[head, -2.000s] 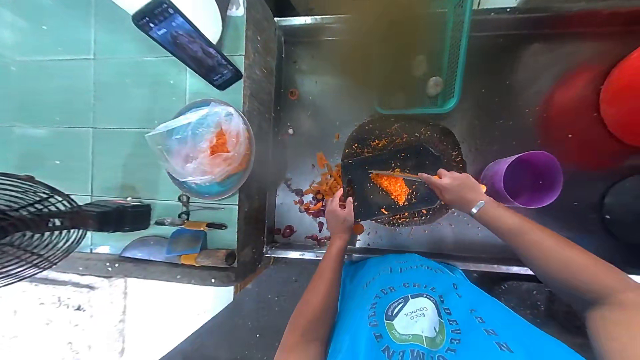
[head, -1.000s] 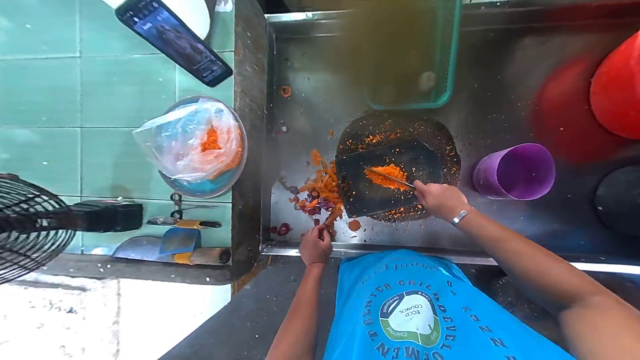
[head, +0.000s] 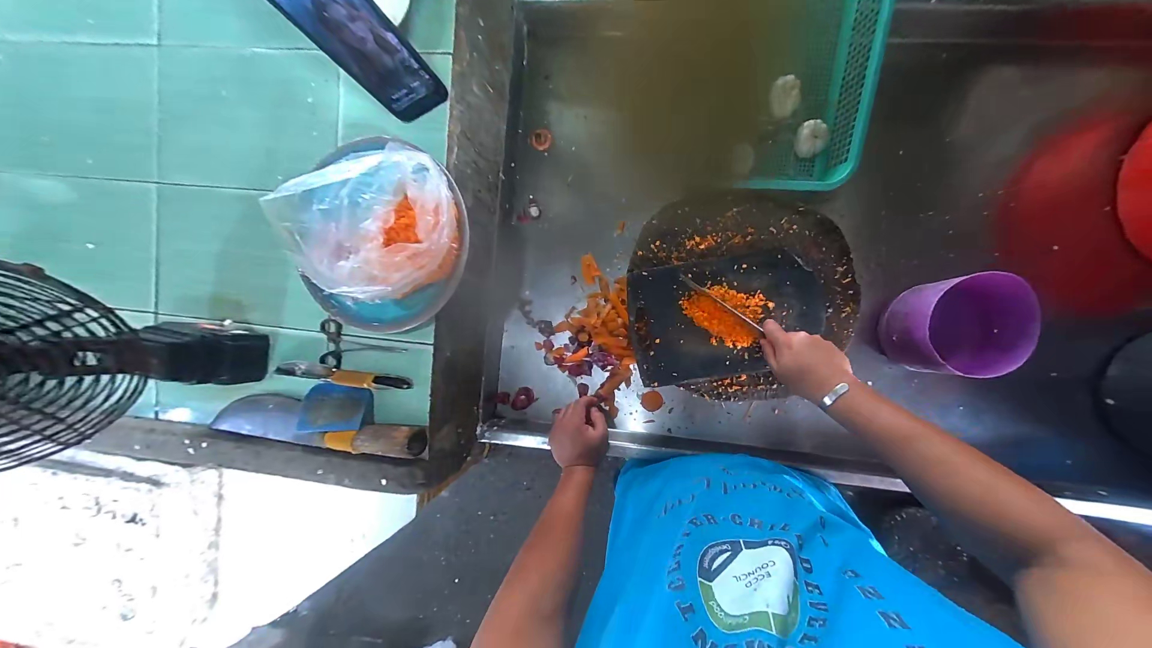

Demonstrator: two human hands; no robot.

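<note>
My right hand (head: 804, 360) grips a knife (head: 724, 304), its blade slanting across a heap of finely chopped carrot (head: 727, 315) on a black cutting board (head: 661, 310). The board lies on a dark round base (head: 832, 261) strewn with carrot bits. My left hand (head: 579, 432) rests near the front rim of the steel sink, beside a pile of carrot and purplish peelings (head: 594, 328); whether its fingers hold a scrap, I cannot tell. A carrot slice (head: 652, 400) lies between that hand and the board.
A green basket (head: 859, 108) with pale pieces stands behind the board, a purple cup (head: 900, 324) to its right. On the tiled ledge are a bowl with a plastic bag (head: 360, 225) of orange shreds, a phone (head: 378, 54), a cleaver (head: 261, 416), scissors (head: 332, 342) and a fan (head: 63, 360).
My left hand has moved from the cutting board's left edge to the sink's front rim. The knife was over the carrot heap in the earlier frames too, at changing angles.
</note>
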